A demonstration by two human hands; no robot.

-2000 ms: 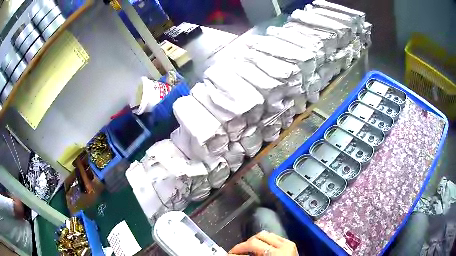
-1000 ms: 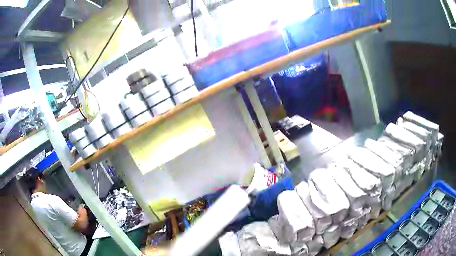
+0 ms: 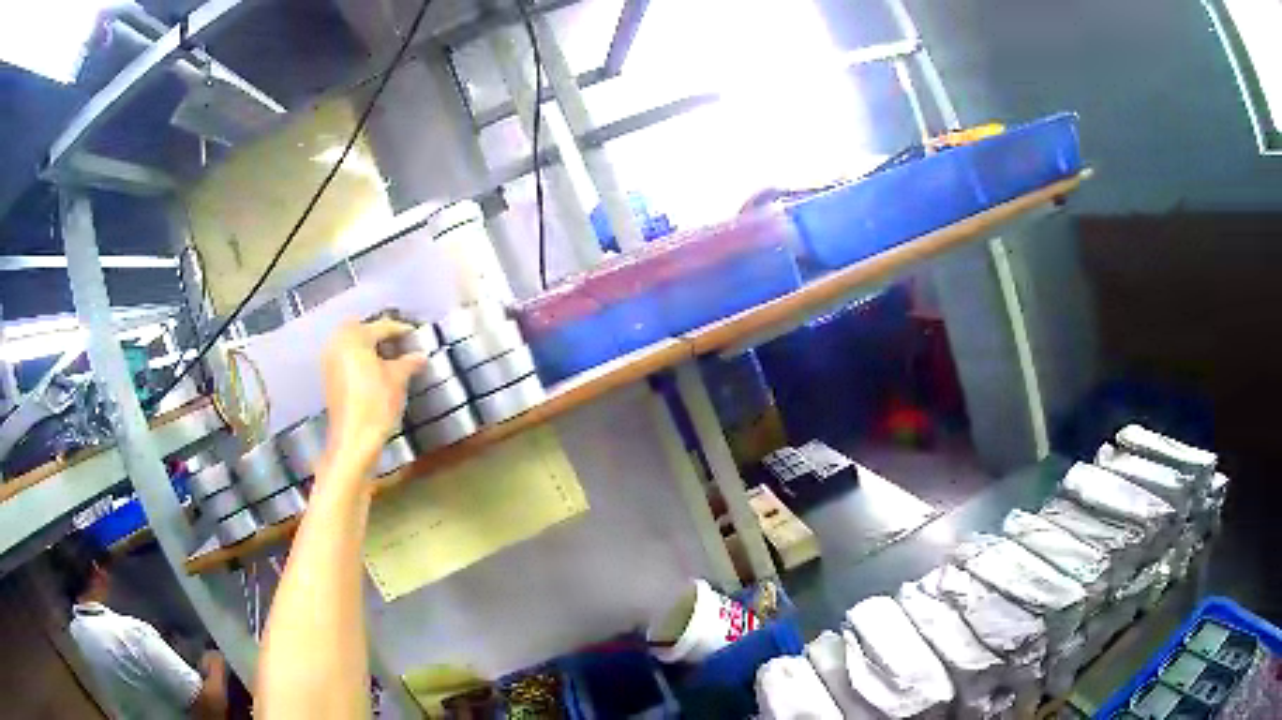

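Note:
My left hand (image 3: 368,377) reaches up from the lower left to the overhead shelf. Its fingers are closed around a short round roll (image 3: 413,338) on top of a stack; the fingers partly hide the roll. Other silver-grey rolls (image 3: 499,369) stand stacked in a row along the shelf, on both sides of the hand. My right hand is out of the picture. No loose housing shows near my left hand.
The wooden shelf edge (image 3: 675,352) slopes up rightward and carries blue bins (image 3: 900,211). Paper-wrapped bundles (image 3: 900,661) line the bench. A blue-rimmed tray (image 3: 1142,675) holds housings at lower right. A white tub (image 3: 692,623) stands below; a person (image 3: 134,654) is at far left.
The view has swung up and left to the shelf. The white housing held near my hand earlier is no longer in view. My left hand has risen to the roll on top of the stack.

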